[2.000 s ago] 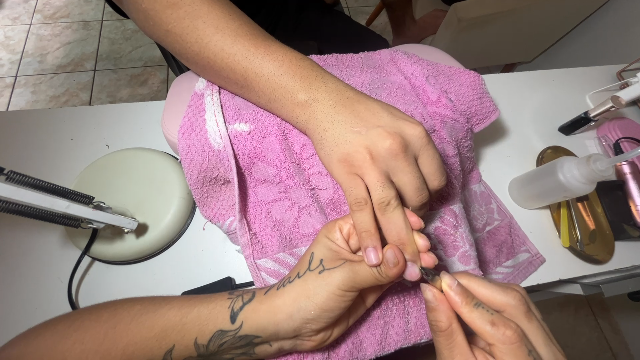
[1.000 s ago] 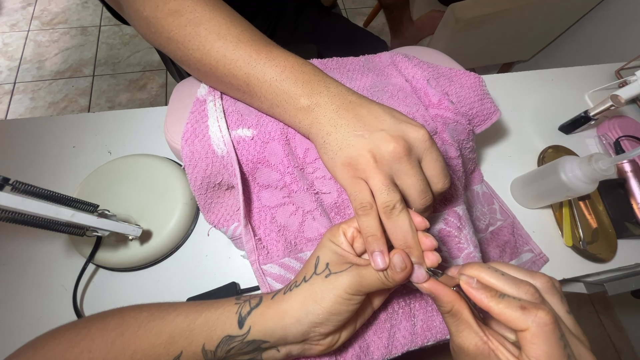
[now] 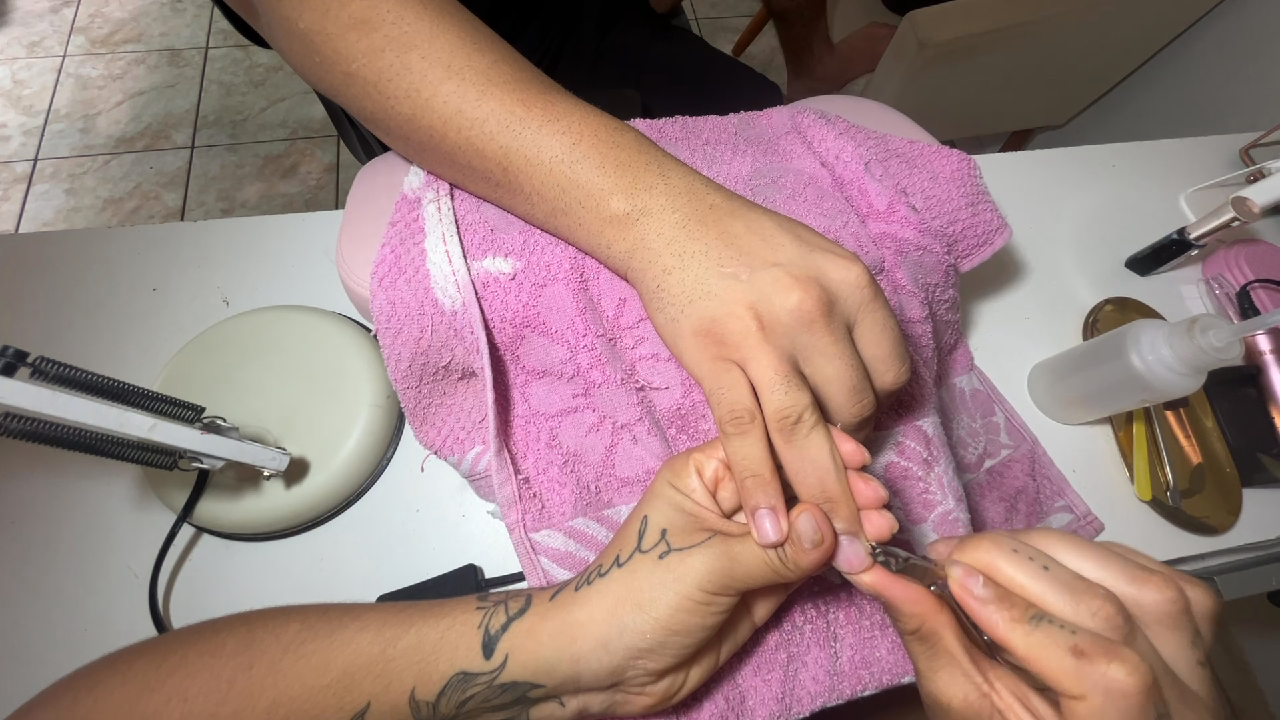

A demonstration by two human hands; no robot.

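My left hand (image 3: 740,560) holds a finger of another person's hand (image 3: 790,330), its thumb pressed beside the fingertip. That person's forearm and hand rest palm down over a pink towel (image 3: 590,350) laid on a pink padded rest (image 3: 358,230). In my right hand (image 3: 1060,610) is a pair of metal cuticle nippers (image 3: 925,572), the jaws at the edge of the held finger's nail. My fingers partly cover the handles.
A round lamp base (image 3: 290,420) with a spring arm (image 3: 120,415) stands at left. At right are a translucent pump bottle (image 3: 1120,368), a gold tray (image 3: 1215,490) with tools, and a black-tipped brush (image 3: 1165,252). A black object (image 3: 435,583) lies by my left wrist.
The nippers show more plainly between my right fingers than two seconds ago, and their jaws stay at the nail. My left hand keeps its hold on the finger.
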